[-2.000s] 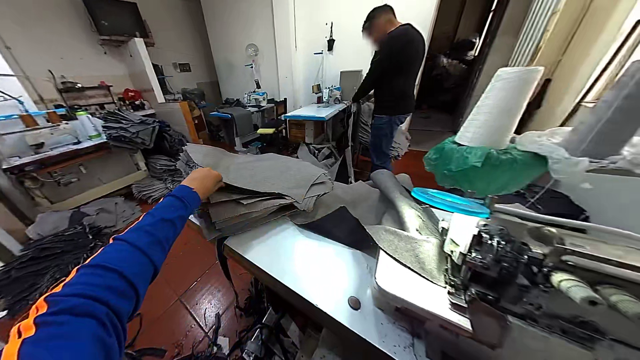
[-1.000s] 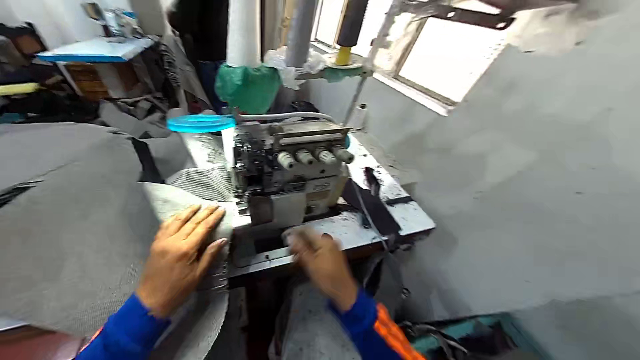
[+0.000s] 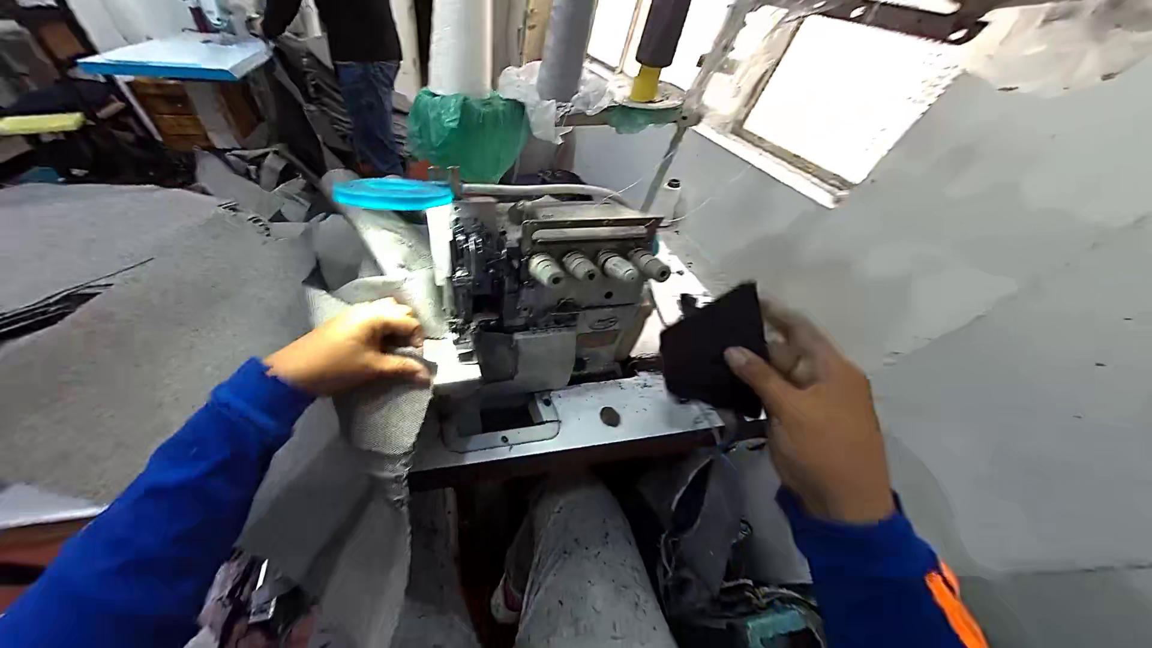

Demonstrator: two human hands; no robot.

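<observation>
My left hand (image 3: 355, 349) grips the edge of a grey fabric panel (image 3: 387, 432) just left of the needle area of an overlock sewing machine (image 3: 558, 279). The panel hangs down over the table's front edge. On the right, my right hand (image 3: 810, 405) pinches a small black fabric piece (image 3: 715, 351) between thumb and fingers, raised near the right end of the machine table (image 3: 576, 414). Large grey fabric pieces (image 3: 162, 360) spread to the left of my left hand.
Thread cones, one in a green plastic bag (image 3: 468, 135), stand behind the machine. A blue plastic ring-like item (image 3: 392, 193) sits at its upper left. A wall (image 3: 1008, 378) rises on the right. A person (image 3: 364, 81) stands at the back left near another table (image 3: 180, 56).
My right hand has moved right from the machine's front and now holds the black piece. My left fingers, spread on the grey fabric a second ago, have closed on its edge.
</observation>
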